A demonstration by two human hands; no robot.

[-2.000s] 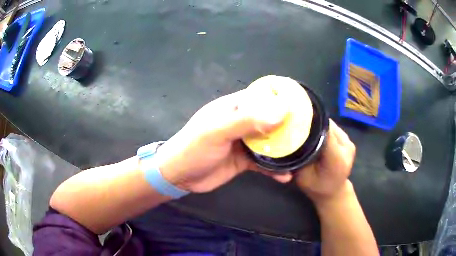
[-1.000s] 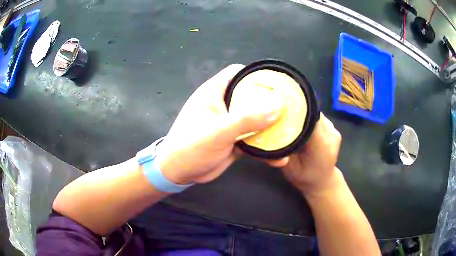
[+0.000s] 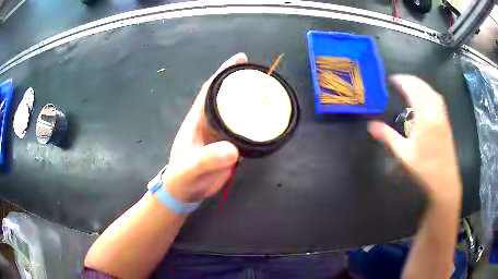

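My left hand [image 3: 199,158] holds the black round housing [image 3: 297,111] by its left side and from below, with the open face up. The pale disc [image 3: 254,104] lies inside the housing, within its black rim. One tan stick [image 3: 276,64] stands out at the disc's upper right edge. A red wire [image 3: 228,188] hangs below the housing. My right hand [image 3: 423,133] is open and apart from the housing, slightly blurred, with thumb and fingers spread beside the small round tin on the right. It holds nothing.
A blue tray [image 3: 378,82] with many tan sticks [image 3: 339,82] stands right of the housing. A silver-topped tin [image 3: 47,124] and a flat pale piece [image 3: 23,113] lie at left. Another blue tray [image 3: 5,120] is cut off at the left edge. A curved metal rail [image 3: 218,11] crosses the back.
My right hand has let go of the housing and moved right. My left thumb has left the disc and now grips the rim. The stick and red wire now show. The view has shifted right.
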